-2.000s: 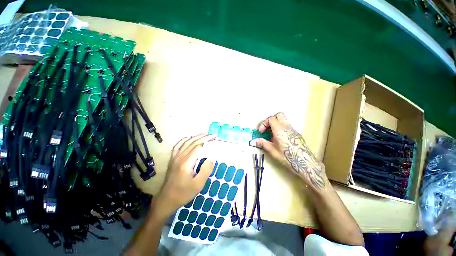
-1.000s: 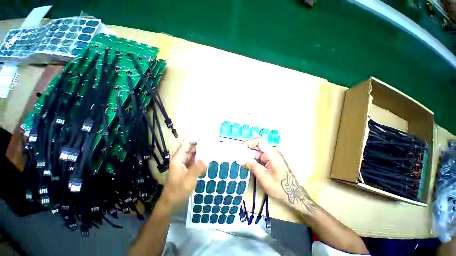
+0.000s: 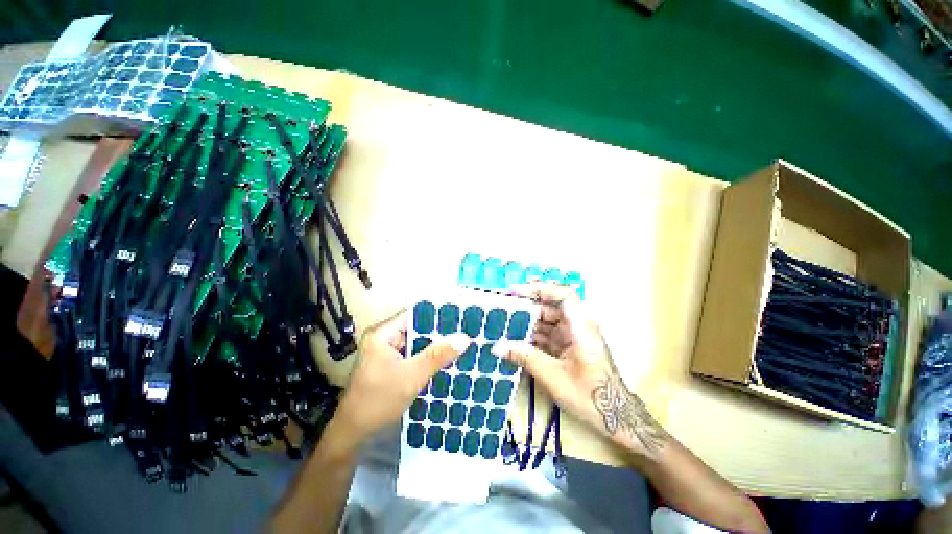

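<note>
A white sticker sheet with rows of dark ovals lies in front of me, its lower end blank. My left hand holds its left side, thumb on top. My right hand holds its upper right side, thumb on top. A pale teal PCB panel lies just beyond the sheet; its near edge is partly hidden by the sheet and right fingers. Black cables show to the right of the sheet, their upper parts hidden by my right hand.
A pile of green wired boards with black cables stands at left. Spare sticker sheets lie at the upper left. An open carton holding black cables is at right, with a clear plastic bag beyond. A green conveyor runs behind the bench.
The sheet's dark ovals now reach its upper edge and the blank strip is at the lower end. Both hands have closed inward on it. Earlier, the right hand was at the PCB panel.
</note>
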